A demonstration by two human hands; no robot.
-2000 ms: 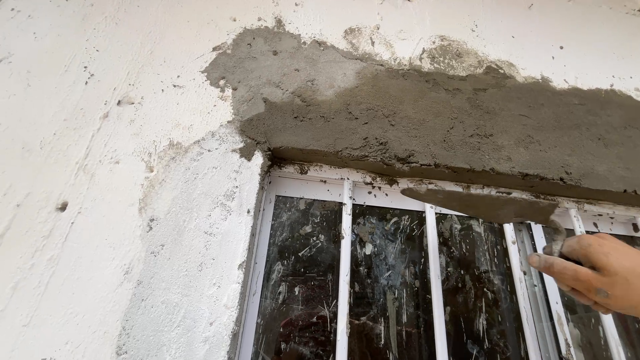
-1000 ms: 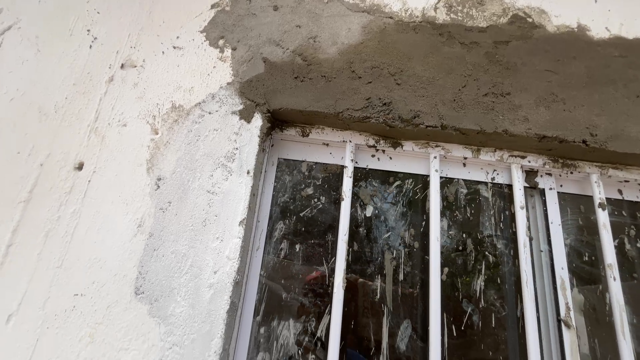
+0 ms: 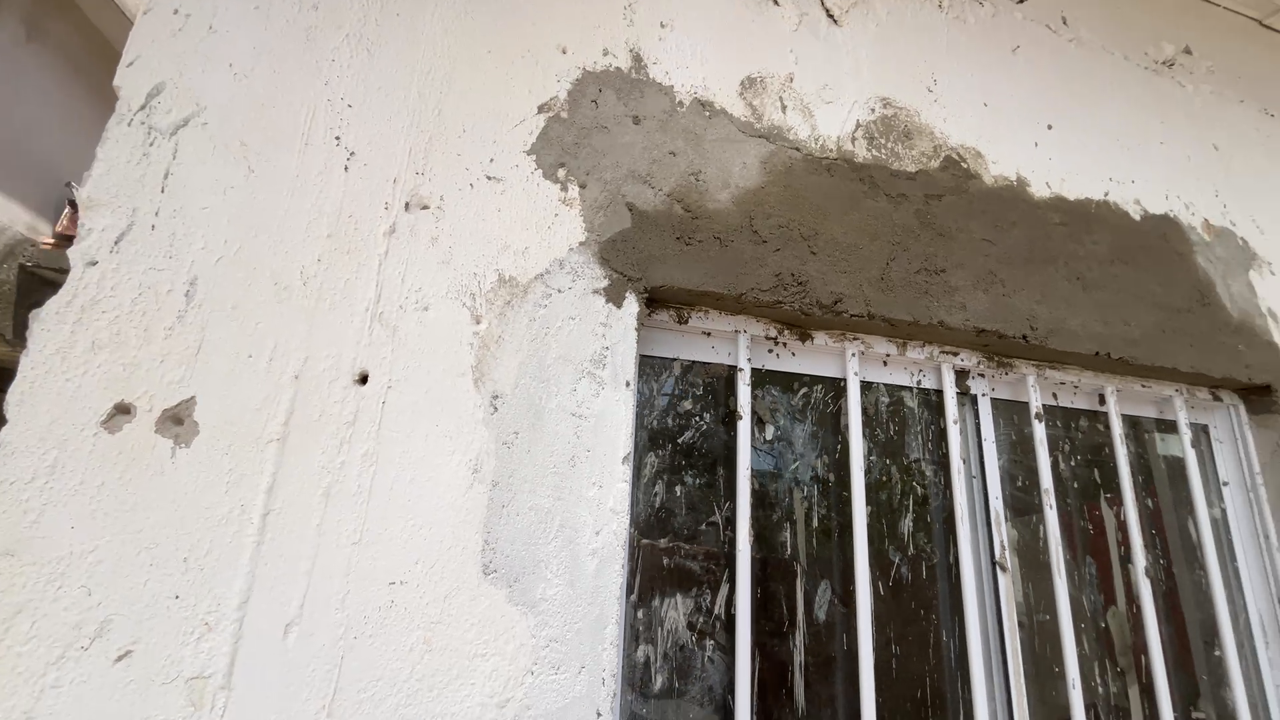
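Note:
Neither my left hand nor my right hand shows in the head view now, and no tool is visible. A band of damp grey mortar (image 3: 930, 250) covers the wall above the window, darker over most of its length and paler at its upper left end. Its lower edge meets the top of the white window frame (image 3: 800, 355), which is spotted with mortar. White vertical metal bars (image 3: 857, 520) stand in front of the glass panes (image 3: 800, 540), which carry splashes and streaks.
A rough white-painted wall (image 3: 250, 300) fills the left side, with a small dark hole (image 3: 361, 378) and two chipped spots (image 3: 178, 422). Beyond the wall's broken left edge is a shadowed recess with a small reddish object (image 3: 66, 222). Bare patches (image 3: 895, 135) lie above the mortar.
The hand with the trowel, seen at the right two seconds ago beneath the mortar, has gone out of view. The view has shifted and now takes in more wall and window.

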